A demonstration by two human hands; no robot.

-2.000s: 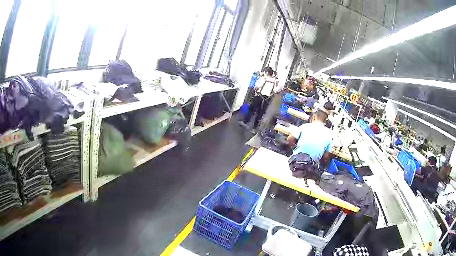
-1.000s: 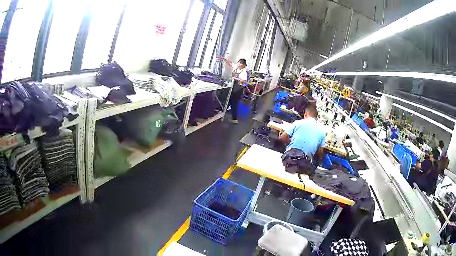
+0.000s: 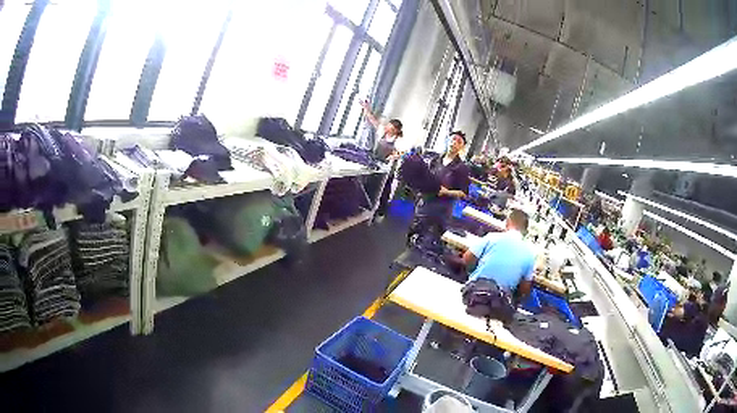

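Neither of my hands is in view. Nearest in front of me is a white tabletop with a yellow edge. Dark cloth pieces lie over its right end and hang down. A blue plastic crate with some dark material inside stands on the floor by the table's left leg. A grey bucket stands under the table. The rim of a pale container is cut off by the bottom edge.
A person in a light blue shirt sits beyond the table. A person in dark clothes stands in the aisle; another raises an arm by the windows. Shelves with stacked dark pieces and green sacks line the left.
The view has shifted slightly. A person in dark clothes now stands in the aisle behind the seated person. The person by the windows still has an arm raised. The checkered item at the bottom has left view.
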